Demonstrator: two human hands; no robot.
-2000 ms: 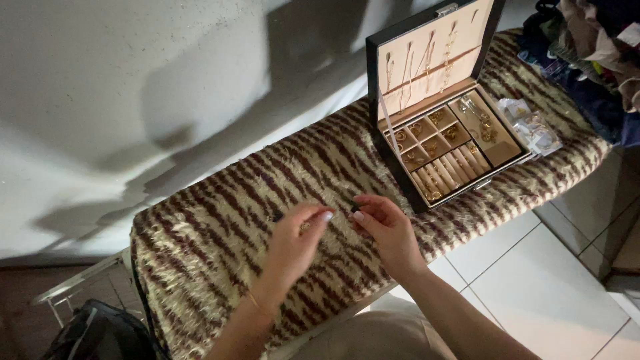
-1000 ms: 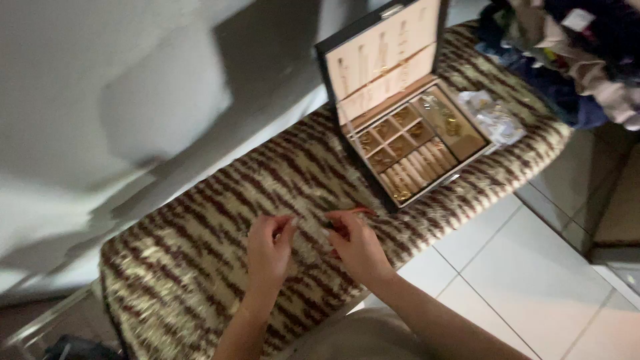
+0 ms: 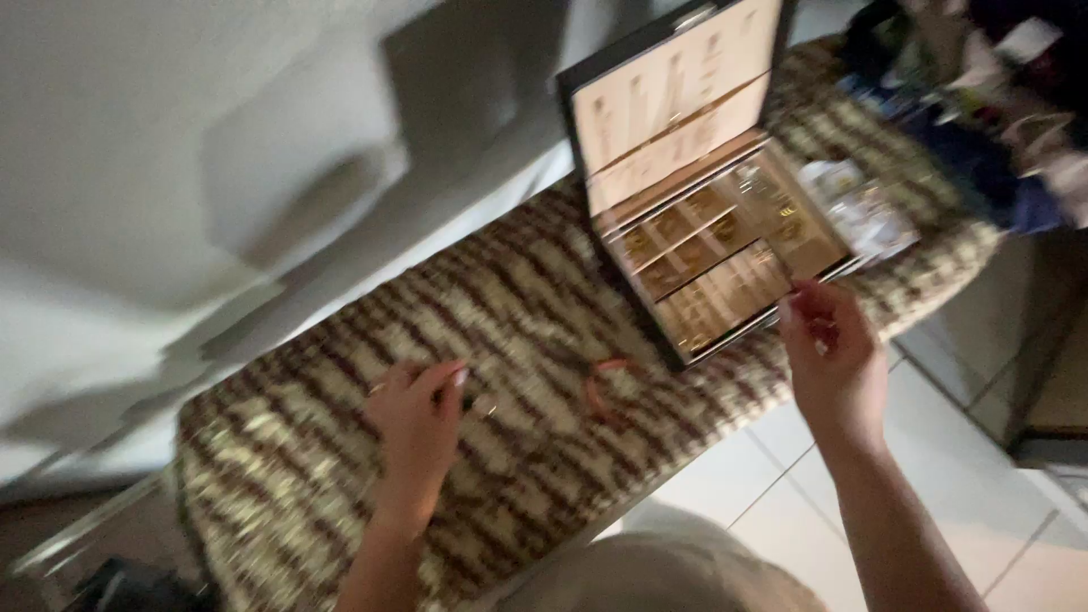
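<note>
An open jewelry box (image 3: 739, 327) with a dark shell and beige lining stands on a striped plush cover (image 3: 527, 476). Necklaces hang inside its raised lid (image 3: 680, 110), and gold-coloured pieces lie in its compartments. My right hand (image 3: 829, 357) is at the front right edge of the box, fingers bent, with something small and blurred at the fingertips. My left hand (image 3: 416, 425) is over the cover at the left, thumb and forefinger close together; a small shiny piece (image 3: 483, 406) shows just beside them. An orange-red curved strip (image 3: 599, 387) lies on the cover between the hands.
Clear plastic bags (image 3: 863, 212) lie against the right side of the box. A heap of clothes (image 3: 1003, 110) is at the far right end of the cover. The wall (image 3: 212, 170) runs along the back, and floor tiles (image 3: 918, 442) show in front. A dark item (image 3: 140, 586) is at lower left.
My right hand has moved right, away from my left hand, to the front edge of the jewelry box. The orange-red strip now shows on the cover, apart from both hands.
</note>
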